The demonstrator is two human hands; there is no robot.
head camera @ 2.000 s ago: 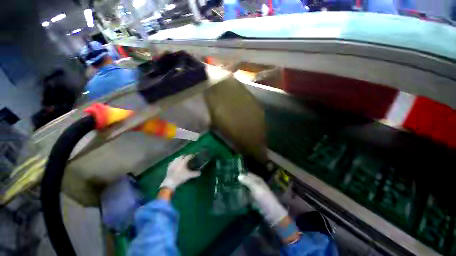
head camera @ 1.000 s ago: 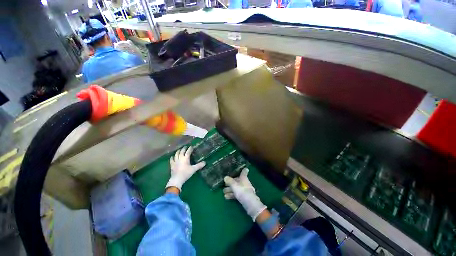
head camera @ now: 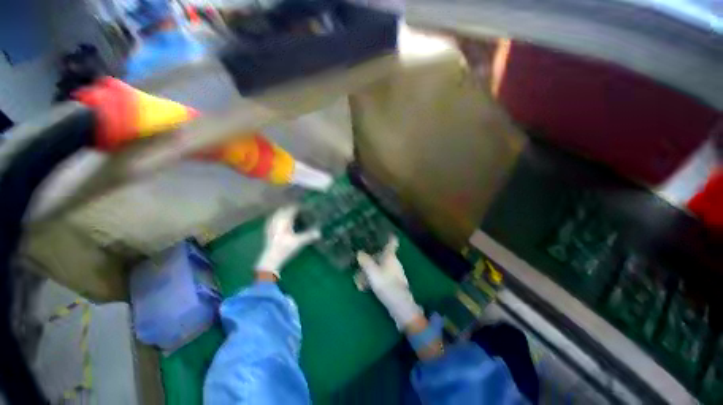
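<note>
Dark green circuit boards (head camera: 345, 225) lie side by side at the back of the green mat (head camera: 317, 316); blur hides whether they are joined. My left hand (head camera: 284, 239), in a white glove, is at their left edge with thumb and fingers apart around a corner. My right hand (head camera: 386, 283), also gloved, is at their lower right edge with thumb and fingers at the edge. The pale tip of the red-yellow nozzle (head camera: 265, 160) points at the boards from behind.
A blue plastic box (head camera: 174, 297) sits left on the mat. A tan side panel (head camera: 436, 142) stands on the right, before the conveyor belt (head camera: 547, 190) with boards. A black parts tray (head camera: 309, 47) is on the shelf. A black hose arcs at left. A person in blue is behind.
The view has moved closer and lower. The two boards, spaced slightly apart a second ago, now appear close together. Both hands remain at the boards' edges.
</note>
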